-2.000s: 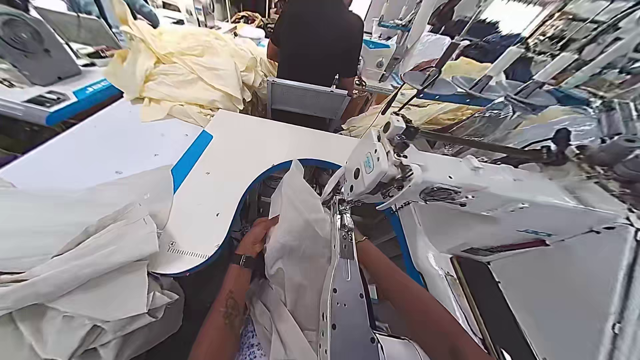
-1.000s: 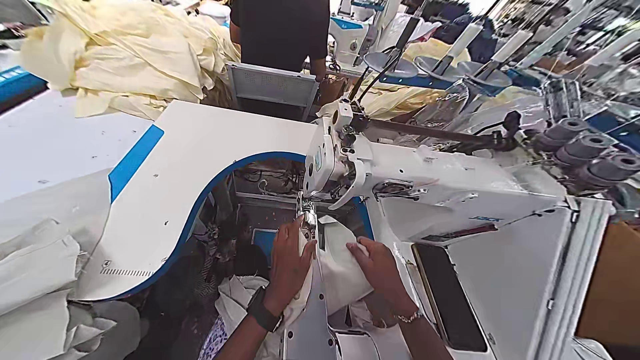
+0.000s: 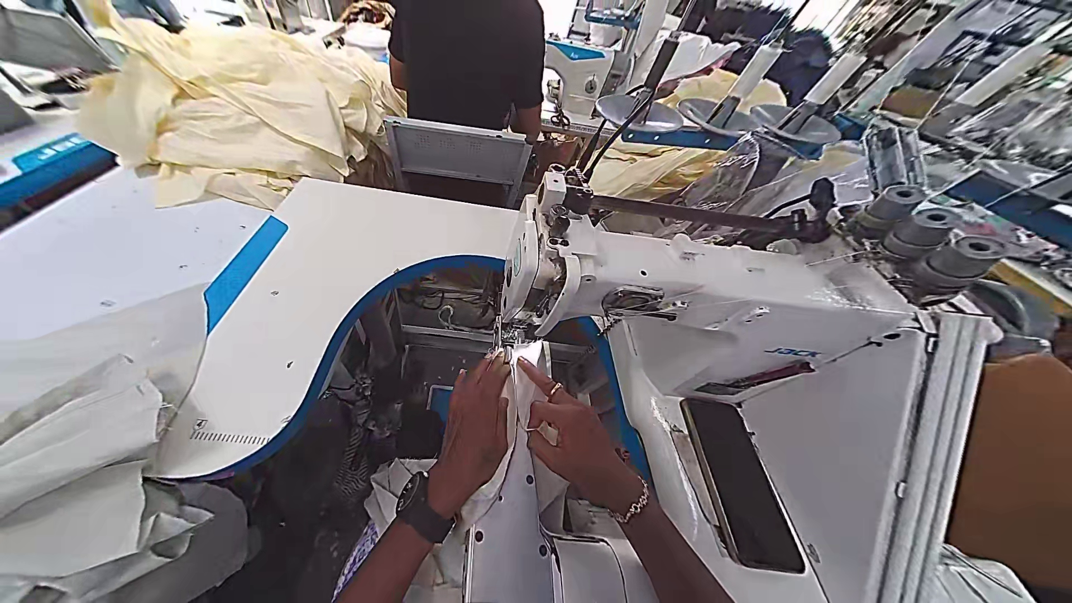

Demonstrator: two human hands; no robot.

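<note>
A Jack sewing machine (image 3: 712, 293) stands right of centre, its needle and presser foot (image 3: 512, 333) above the tip of a narrow metal arm (image 3: 512, 536). White fabric (image 3: 528, 381) lies over that arm, its far edge at the presser foot. My left hand (image 3: 477, 419) rests flat on the fabric's left side, fingertips close to the foot. On the right side my right hand (image 3: 574, 435) pinches the fabric between thumb and curled fingers, its index finger stretched toward the foot. More of the cloth hangs below my wrists.
A white table (image 3: 276, 335) with a blue curved edge lies left, with pale grey cloth (image 3: 75, 452) at its near end. Yellow fabric (image 3: 251, 92) is heaped behind. A person in black (image 3: 469, 67) sits ahead. A phone (image 3: 741, 481) lies on the machine's base; thread cones (image 3: 900, 209) stand right.
Two seconds ago my left hand held the cloth up left of the arm and my right hand was mostly hidden behind it. Both hands are now at the presser foot, the right one closer than a second ago.
</note>
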